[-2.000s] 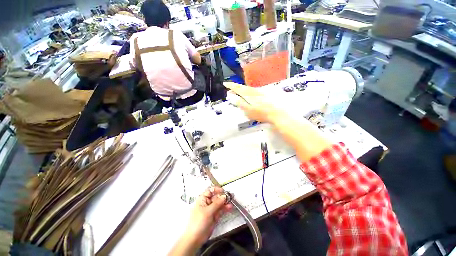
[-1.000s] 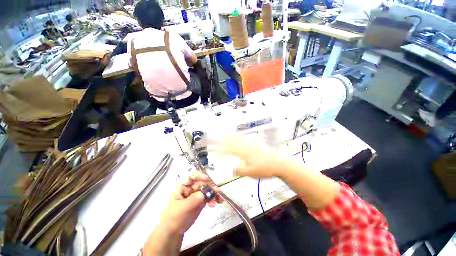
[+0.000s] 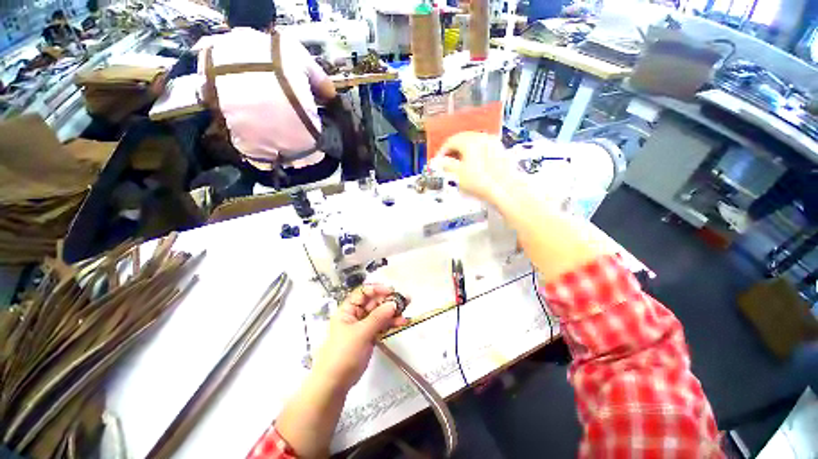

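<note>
My left hand [image 3: 359, 327] holds a small dark, shiny round part [image 3: 395, 303] between its fingers, just in front of the needle area. A brown strap [image 3: 417, 381] with a paler line runs from under this hand and curves down towards my lap. My right hand [image 3: 475, 166] is raised over the top of the white sewing machine head [image 3: 466, 220], fingertips together at a small metal part [image 3: 430, 181]. Whether they grip anything is unclear. The presser foot and needle are mostly hidden by my left hand.
Loose straps [image 3: 229, 354] lie left of the machine, with a thick strap bundle [image 3: 81, 350] beyond. Red-and-black snips [image 3: 459, 283] stand out on the bed, on a black cord. Thread cones [image 3: 427, 45] are behind. A person in a pink top [image 3: 260, 99] sits ahead.
My right hand has moved from in front of the machine head up to its top, uncovering the snips. My left hand still holds the small round part near the needle. The view has shifted slightly.
</note>
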